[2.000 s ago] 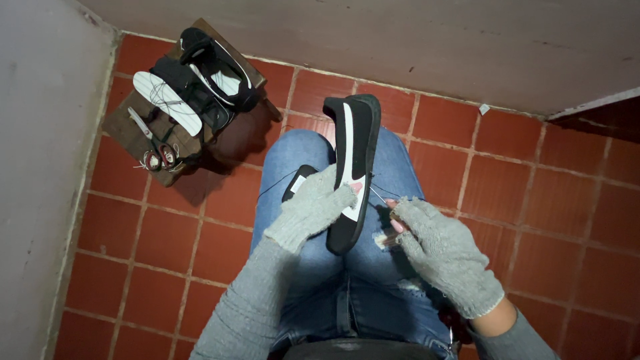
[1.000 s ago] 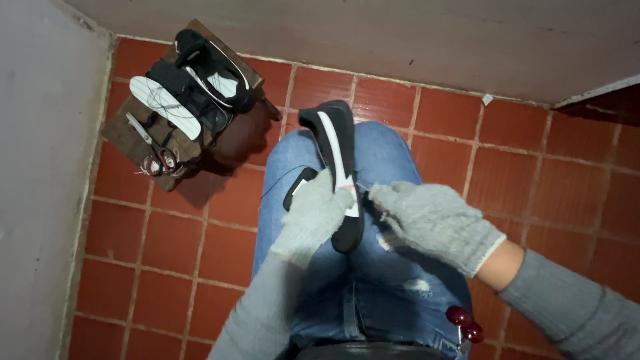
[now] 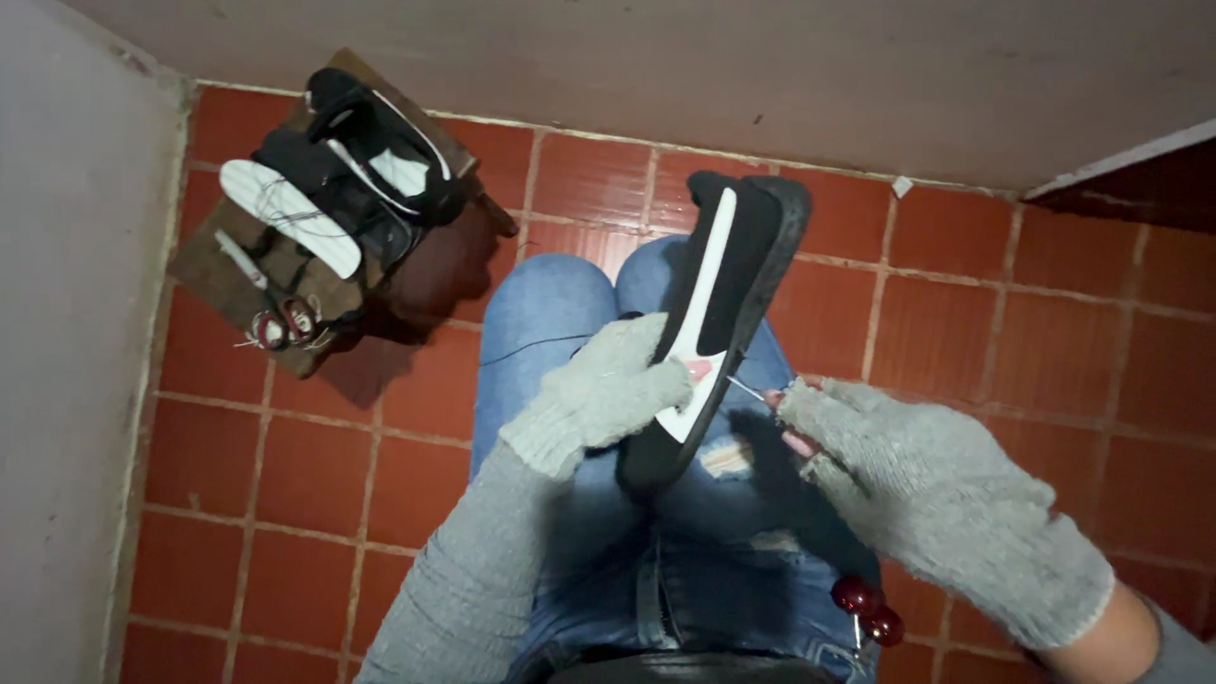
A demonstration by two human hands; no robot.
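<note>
A black shoe with a white side panel (image 3: 712, 275) is held on its side above my lap, toe toward me. My left hand (image 3: 608, 380), in a grey glove with bare fingertips, grips its upper around the middle. My right hand (image 3: 883, 465), gloved the same way, pinches a thin metal tool (image 3: 746, 388), perhaps an awl or hook, whose tip meets the edge of the sole. A dark thread (image 3: 537, 349) crosses my left thigh. Beneath my left hand, a dark thing lies mostly hidden on my lap.
At the left, a small wooden stool (image 3: 204, 261) holds another black shoe (image 3: 418, 180), a white insole (image 3: 285, 214) with dark thread on it, and scissors (image 3: 266, 285). Red shiny balls (image 3: 866, 610) hang beside my right hip. Walls (image 3: 665, 76) border the tiled floor.
The shoe has tilted, its heel end now leaning to the right. My right hand was close to the sole a second ago and now sits slightly farther from it, with more of the tool showing.
</note>
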